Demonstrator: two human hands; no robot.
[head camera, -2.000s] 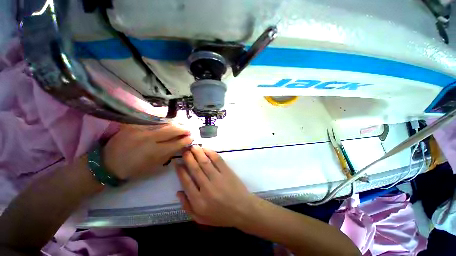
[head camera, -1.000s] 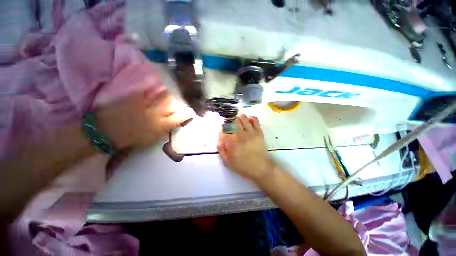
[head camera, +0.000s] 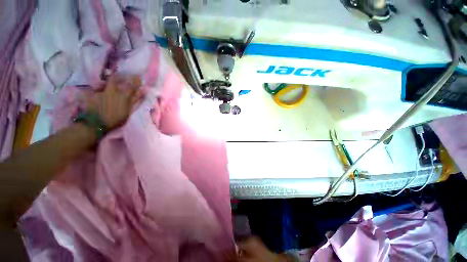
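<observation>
A large pink garment panel (head camera: 199, 179) spreads over the machine bed's left part and hangs over the front edge. My left hand (head camera: 115, 102), blurred, is among the pink cloth at the upper left; its fingers are partly lost in the folds and its grip cannot be made out. My right hand (head camera: 256, 250) is at the bottom edge, mostly cut off, beside the panel's lower right edge; its grip is unclear. The presser foot and needle area (head camera: 220, 94) of the white sewing machine (head camera: 333, 56) is right of the panel's top, under bright light, with no hand at it.
Whitish-pink cut pieces (head camera: 61, 51) heap at the upper left. Scissors with yellow and green handles (head camera: 290, 95) lie beneath the machine arm. Yellow-green snips (head camera: 340, 151) lie on the bed. A pale cable (head camera: 394, 125) slants across the right. Crumpled pink cloth (head camera: 384, 235) is low at right.
My left hand has moved from beside the needle to the upper-left cloth. My right hand has dropped from the needle area to the bottom edge. The pink panel now covers the bed's left part.
</observation>
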